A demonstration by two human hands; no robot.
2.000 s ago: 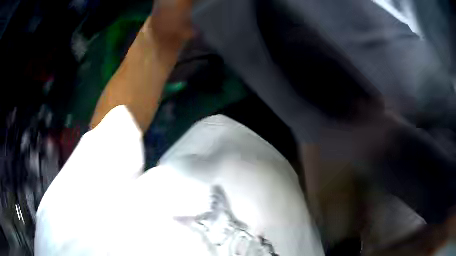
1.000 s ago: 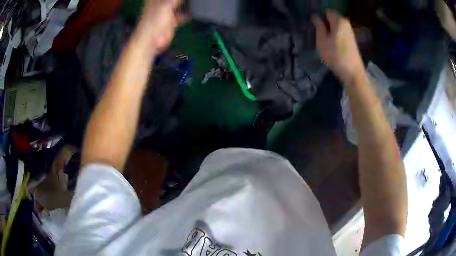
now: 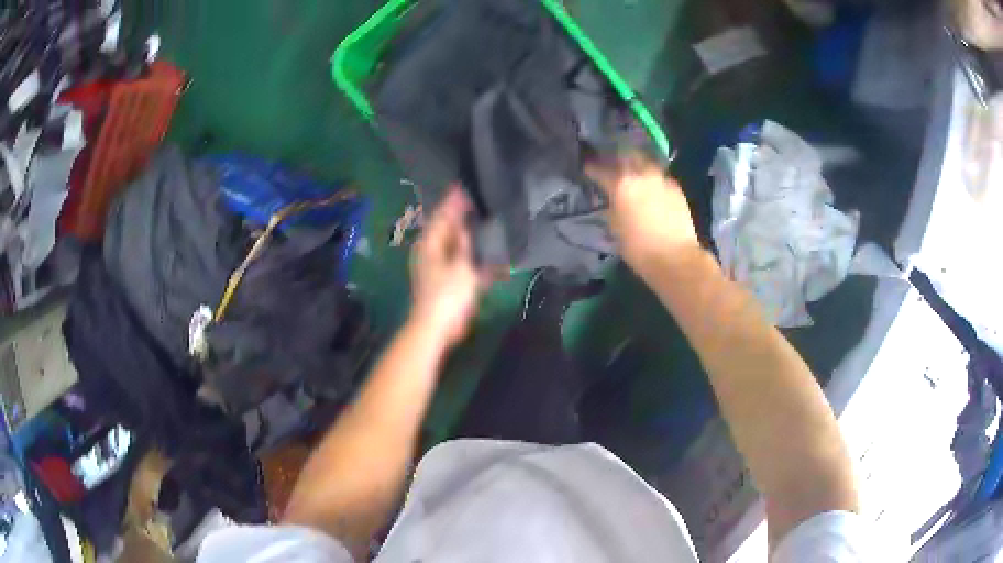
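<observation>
Dark grey cloth (image 3: pixel 473 77) lies crumpled in a green basket (image 3: pixel 354 66) on the floor in front of me. My left hand (image 3: pixel 445 258) is at the near left edge of the cloth, blurred. Its fingers point up the picture, and I cannot tell if they grip. My right hand (image 3: pixel 643 203) is at the near right side of the cloth, its fingertips blurred against it. Whether it grips is not clear either.
A heap of dark garments (image 3: pixel 275 308) with a brown strap lies on the left, by blue material (image 3: pixel 258 187) and a red crate (image 3: pixel 127 138). Pale crumpled cloth (image 3: pixel 775 225) lies right of the basket. The white table (image 3: pixel 918 429) is at the far right.
The view has shifted, so the basket and its dark cloth now show in front of me. Both hands, raised and apart a second ago, are now closer together at the cloth.
</observation>
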